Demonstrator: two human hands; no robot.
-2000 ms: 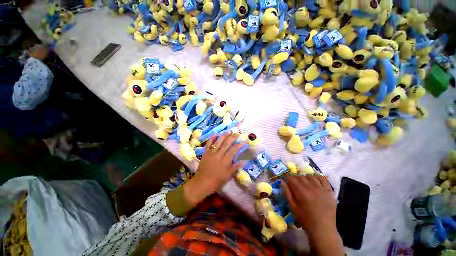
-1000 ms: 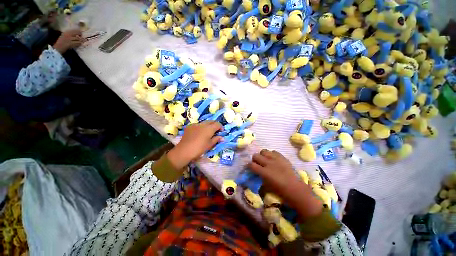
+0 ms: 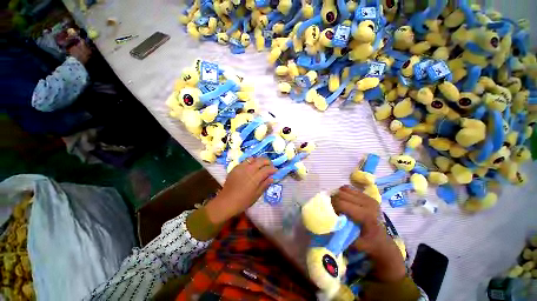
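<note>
My right hand (image 3: 362,217) is closed around a yellow-and-blue plush toy (image 3: 321,214) at the table's front edge. The toy's blue body and a dark red oval patch show below the hand, slightly blurred. My left hand (image 3: 244,185) rests with bent fingers on the near end of a row of plush toys (image 3: 256,132); its fingertips touch blue limbs, and whether it grips one is hidden. A blue-and-white tag (image 3: 272,193) lies beside this hand. A small group of toys (image 3: 406,161) lies right of my hands.
A large heap of plush toys (image 3: 436,106) covers the back right. A black smartphone (image 3: 428,271) lies at right, a grey-edged phone (image 3: 149,45) at far left. Another person's sleeve (image 3: 60,84) is at left. A whitish sack (image 3: 82,235) and brown box (image 3: 176,203) stand below the table edge.
My right hand now holds a toy up, nearer the camera, with its yellow part and red patch showing. My left hand has moved slightly along the row. The view has shifted, moving the table contents rightward.
</note>
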